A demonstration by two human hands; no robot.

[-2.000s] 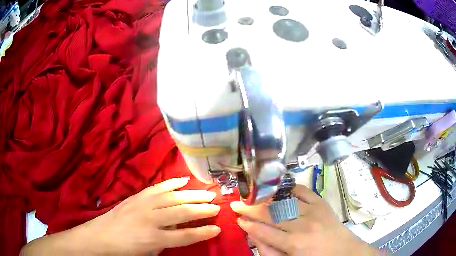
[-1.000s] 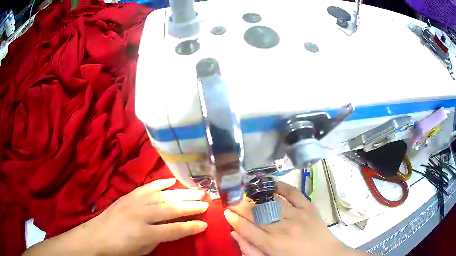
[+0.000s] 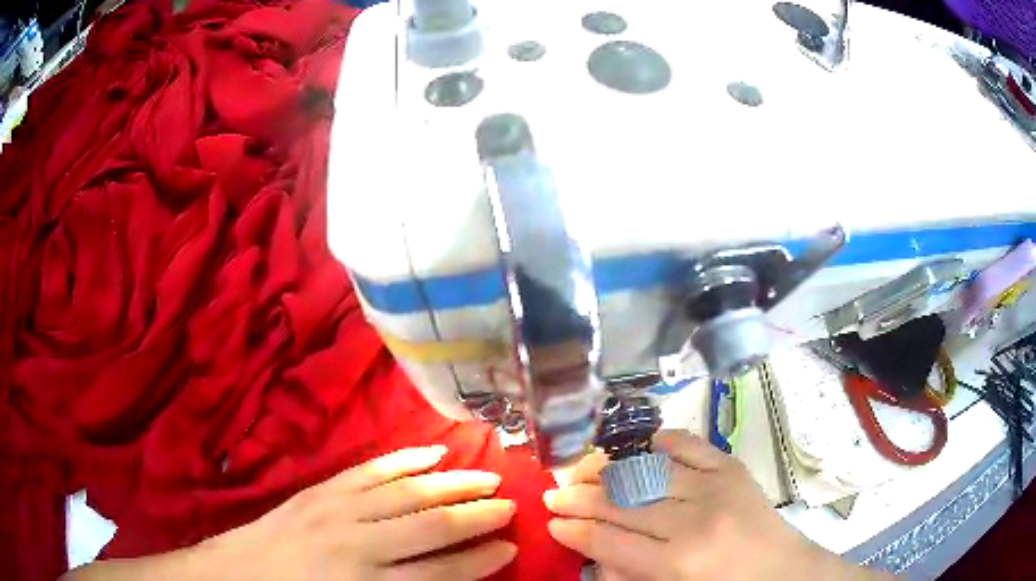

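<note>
Red fabric (image 3: 148, 261) lies in large folds left of the white sewing machine head (image 3: 454, 216), and a flatter part runs under the needle area (image 3: 511, 426). My left hand (image 3: 386, 522) lies flat on the fabric, fingers slightly apart and pointing right, just in front of the needle area. My right hand (image 3: 670, 511) rests at the fabric's right side, its fingertips close to those of my left hand. The grey ribbed knob (image 3: 636, 477) covers part of it. The needle is hidden behind the shiny curved guard (image 3: 545, 295).
Right of the needle lie scissors with orange-red handles (image 3: 897, 420) partly under a black object (image 3: 903, 354), papers (image 3: 812, 426), a blue and yellow-green tool (image 3: 725, 417) and dark thin strips (image 3: 1005, 397). A ruler scale (image 3: 943, 545) runs along the table's front edge.
The view has shifted, moving the machine first left and then partly back right. My left hand sits slightly lower against the needle area. Both hands remain at the fabric.
</note>
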